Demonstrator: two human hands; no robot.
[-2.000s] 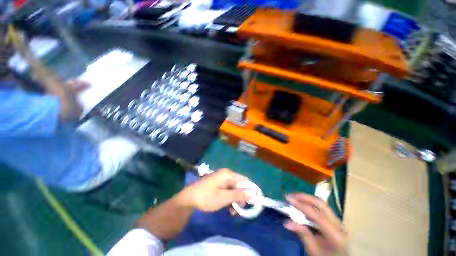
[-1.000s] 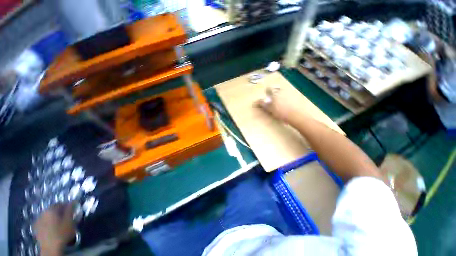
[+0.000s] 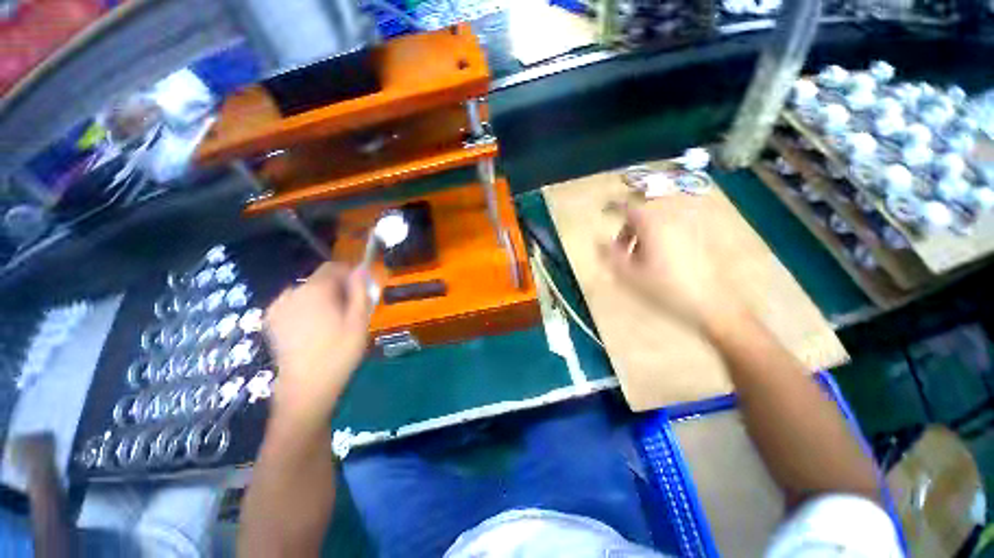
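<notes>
My left hand point(image 3: 318, 327) is closed on a ring assembly at the left front of the orange press point(image 3: 436, 316). The assembly's pale lobed head point(image 3: 390, 228) is over the black fixture point(image 3: 414, 249); whether it touches is not clear. Part of the ring is hidden by my fingers. My right hand point(image 3: 670, 256) is over the cardboard sheet point(image 3: 708, 376), blurred, with fingers bent; I cannot tell if it holds anything. A ring assembly point(image 3: 665, 183) lies at the sheet's far edge.
Rows of ring assemblies point(image 3: 196, 349) lie on the black mat point(image 3: 286, 256) at left. Stacked layers of parts point(image 3: 894, 153) stand at far right. A blue crate point(image 3: 667, 490) is below the cardboard. Another person's arm point(image 3: 46, 490) shows at lower left.
My left hand has moved from the rows on the mat to the press, now with a ring assembly. My right hand remains over the cardboard. The view has shifted left.
</notes>
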